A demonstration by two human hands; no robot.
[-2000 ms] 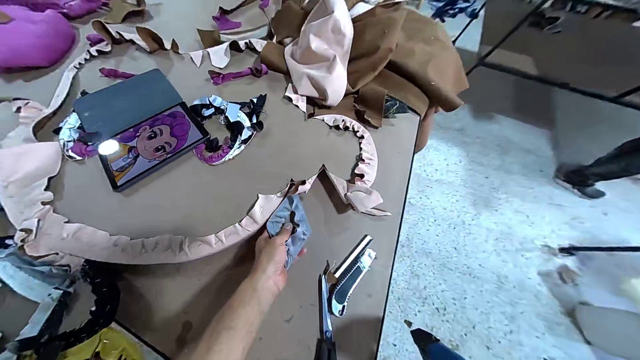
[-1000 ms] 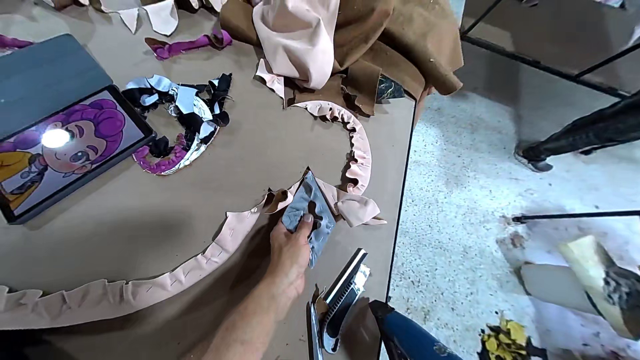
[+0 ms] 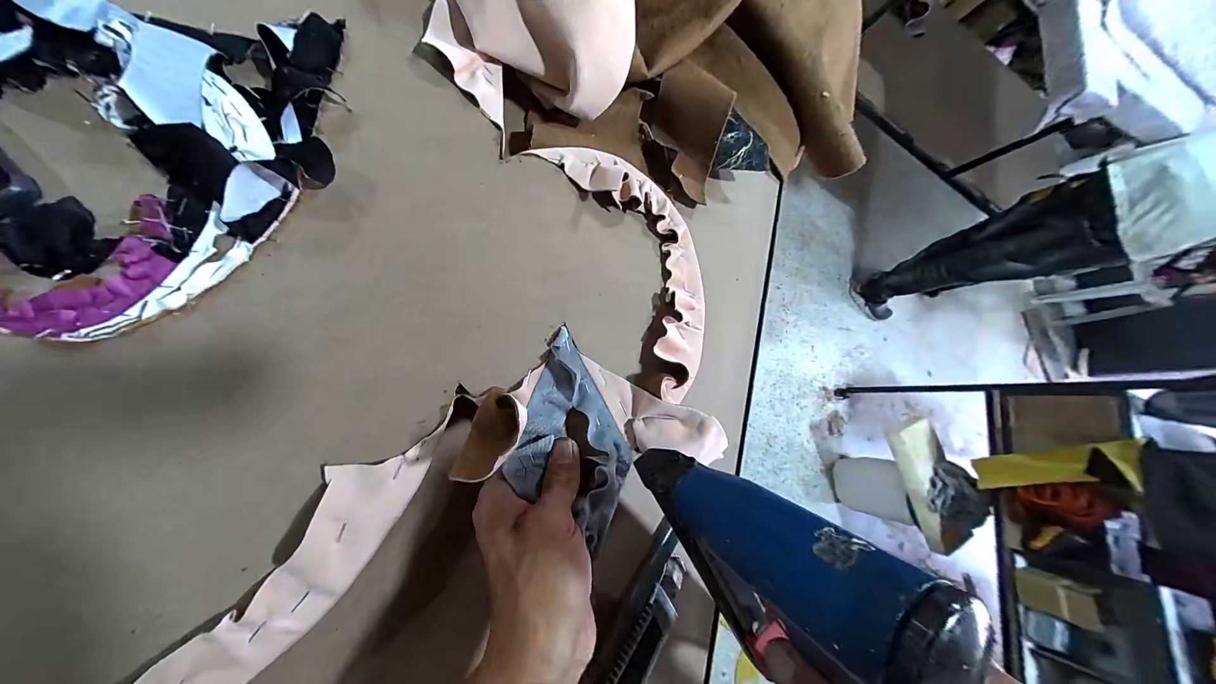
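Observation:
My left hand (image 3: 537, 551) pinches a grey-blue fabric piece (image 3: 560, 408) between thumb and fingers, beside a long pale pink strip (image 3: 328, 541) with marks along it. A ruffled pink strip (image 3: 686, 275) curves above, ending near a pink flap (image 3: 679, 429). At the lower right, my right hand (image 3: 784, 655), mostly hidden, grips a blue hand-held tool (image 3: 798, 551), seemingly a hot-air gun. Its black nozzle is close to the flap and the grey-blue piece. A utility knife (image 3: 651, 613) lies on the table between the hands, partly covered by the tool.
Brown and pink material (image 3: 703, 57) is heaped at the table's far edge. A ring of black, white and purple pieces (image 3: 190, 180) lies at the upper left. Beyond the table edge (image 3: 768, 256) are a person's leg (image 3: 1016, 233), metal bars and shelves with materials (image 3: 1073, 494).
The blue tool has come in from the lower right, its nozzle now near the grey-blue piece. My left hand still holds that piece. The view has moved closer to the table.

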